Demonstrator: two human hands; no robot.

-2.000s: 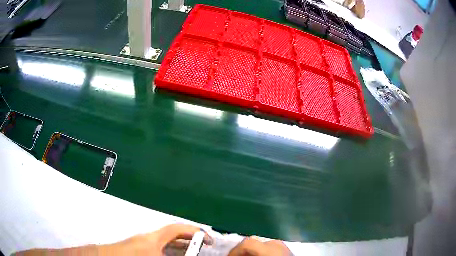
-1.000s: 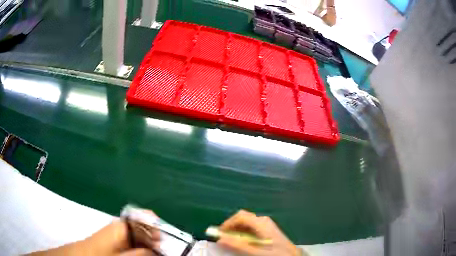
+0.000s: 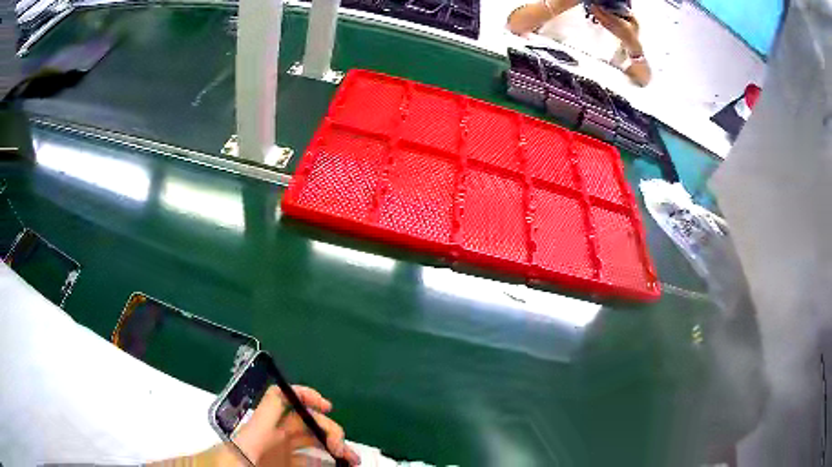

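My left hand (image 3: 285, 429) comes in from the bottom left and grips a phone middle frame (image 3: 239, 394) with a silver edge and dark inside. The held frame is tilted over the belt's near edge, and its upper corner overlaps the right end of another frame (image 3: 141, 319) lying on the green belt. That one has an orange strip at its left end and small white-silver details at its right end. A further frame (image 3: 68, 278) lies at the far left. White material (image 3: 388, 459) shows beside my left fingers. My right hand is not in view.
A large red mesh tray (image 3: 456, 251) lies across the belt. A metal post (image 3: 258, 82) stands behind its left end. Stacked black trays (image 3: 584, 105) and a person's hands (image 3: 629, 41) are beyond. A clear bag (image 3: 680, 219) and grey-white casing (image 3: 785, 228) are at right.
My left hand has moved up and forward with its frame, beside the frame on the belt. My right hand and its yellowish tool have left the picture. A person's hands now show beyond the trays.
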